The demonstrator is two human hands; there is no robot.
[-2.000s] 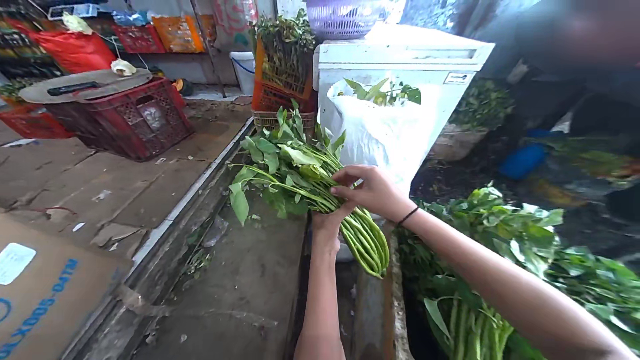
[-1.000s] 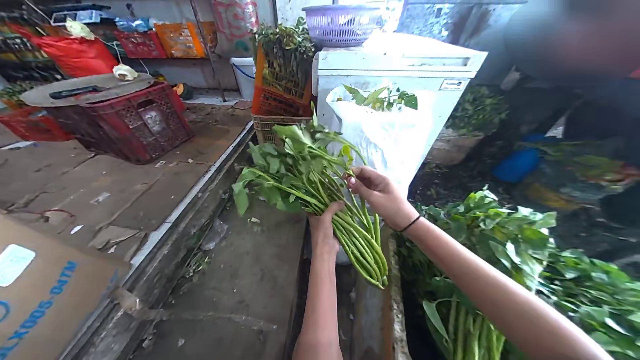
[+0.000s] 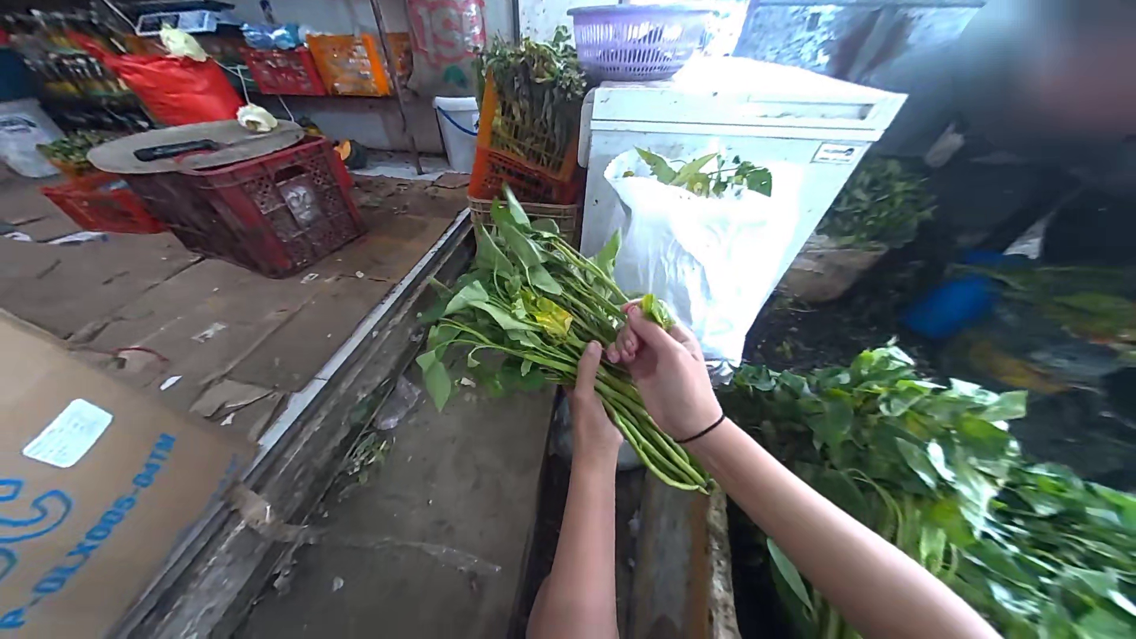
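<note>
A bunch of leafy greens with long green stems lies across my left hand, which grips the stems from below. My right hand, with a dark band at the wrist, is closed at the bunch's right side, a small yellow-green leaf pinched in its fingers. One yellow leaf shows among the green ones. Just behind my hands hangs a white plastic bag with leaves at its mouth. More leafy greens are heaped at the lower right.
A white chest bears a purple basket. An orange crate of greens stands beside it. On the left are a dark red crate with a round board and knife, and a cardboard box. A wooden edge runs below my hands.
My right hand has moved away from the leaves and back over the stems, and now holds a small leaf. My left hand keeps its hold on the bunch.
</note>
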